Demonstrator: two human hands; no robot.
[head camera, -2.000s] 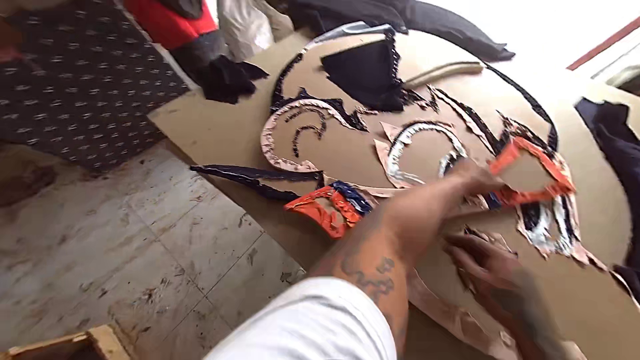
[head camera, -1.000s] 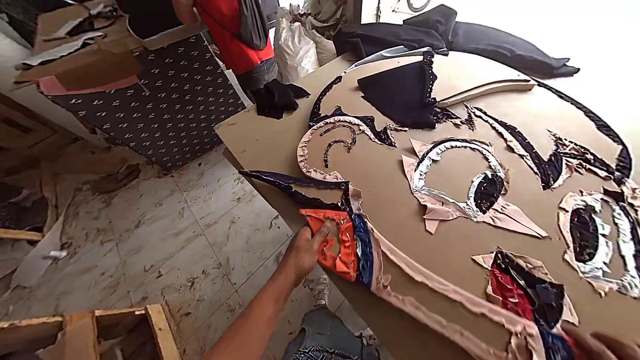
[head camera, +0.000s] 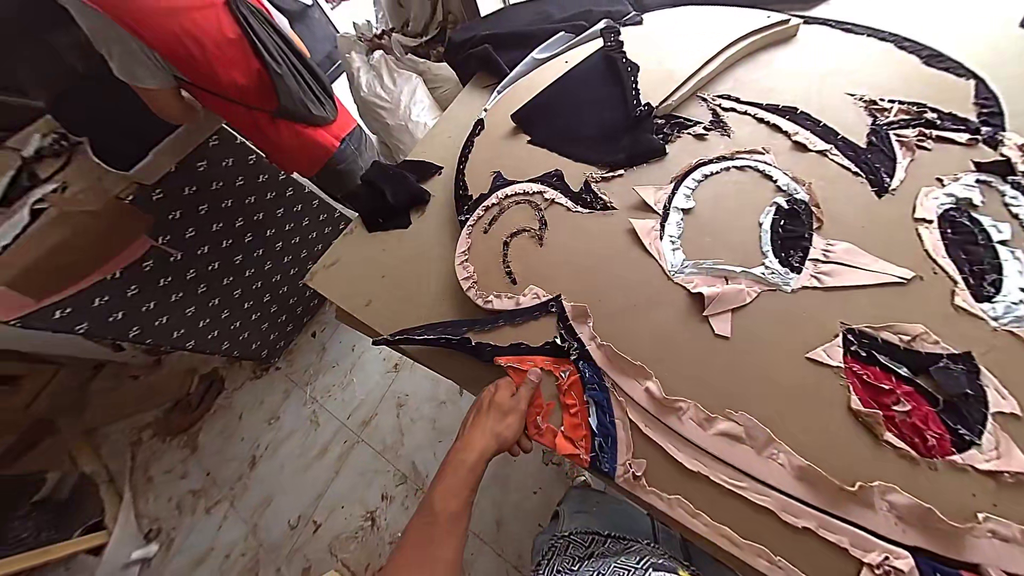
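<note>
My left hand grips the left edge of an orange fabric-covered piece, thumb on top and fingers curled below, at the near edge of the brown board. A blue fabric strip lies along the piece's right side, and a dark pointed fabric-edged piece lies just above it. To the right run long pink fabric strips. Farther up are a white-edged eye-shaped piece and a curved pink-edged piece. A mouth-shaped piece with red fabric lies at the right. My right hand is out of view.
A person in a red top stands at the upper left by a dark patterned panel. White sacks stand behind the board. Black cloth and a curved pale strip lie on it. Scraps litter the tiled floor.
My left hand stays on the orange piece since one second ago. My right hand, at the lower right edge then, has left the view. Two seconds ago both hands were over the board.
</note>
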